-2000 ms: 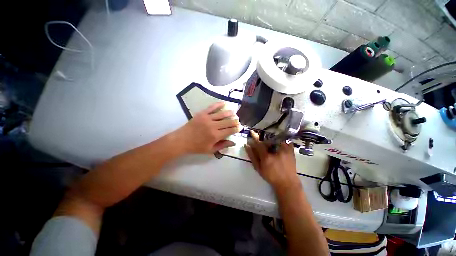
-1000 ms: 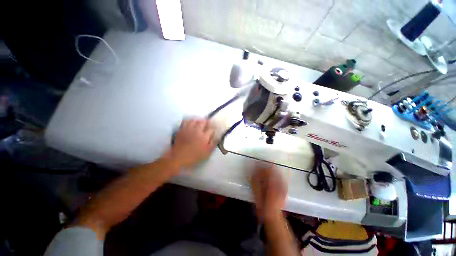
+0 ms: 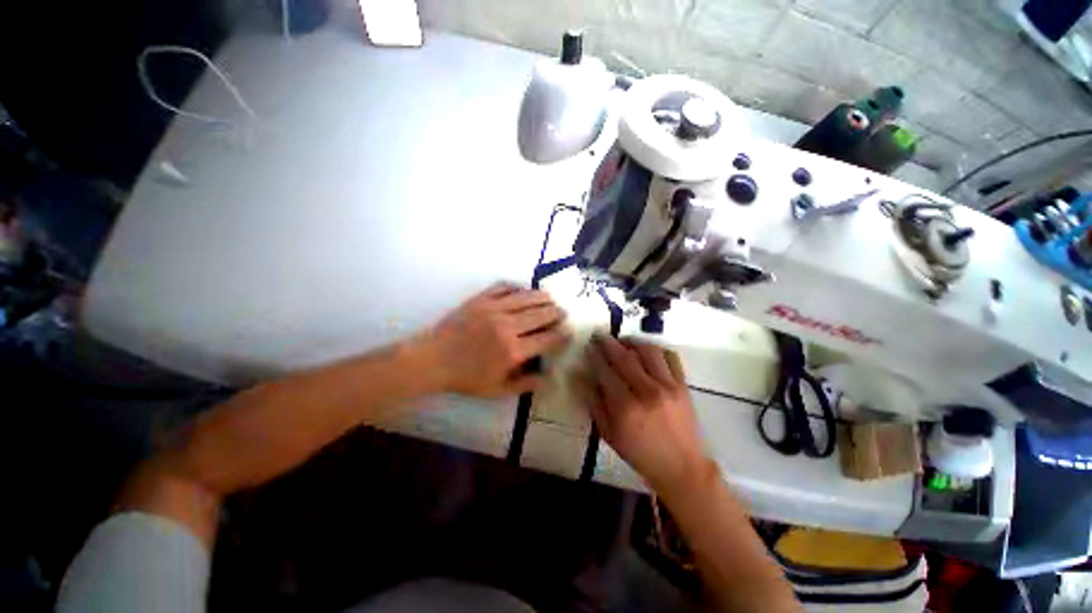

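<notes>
A cream garment panel with dark binding [image 3: 560,413] lies across the machine bed, one end near the needle area [image 3: 599,287], the other at the table's front edge. My left hand [image 3: 505,341] rests on the panel's left side, fingers together and slightly blurred. My right hand [image 3: 637,389] lies on its right side, fingertips just in front of the presser foot area. Both hands press the panel flat; the cloth under the fingers is hidden. The white sewing machine head [image 3: 826,281] stands over the bed.
Black-handled scissors [image 3: 798,411] and a brown block [image 3: 879,450] lie right of my right hand. A phone [image 3: 392,22] stands at the back. A white cable [image 3: 192,86] lies on the table's left. Thread cones [image 3: 865,129] stand behind the machine. Striped pieces [image 3: 850,575] hang below the table.
The panel now runs front to back instead of lying along the bed. Both hands have come together on it near the needle; a second ago they were apart and blurred. The view has shifted.
</notes>
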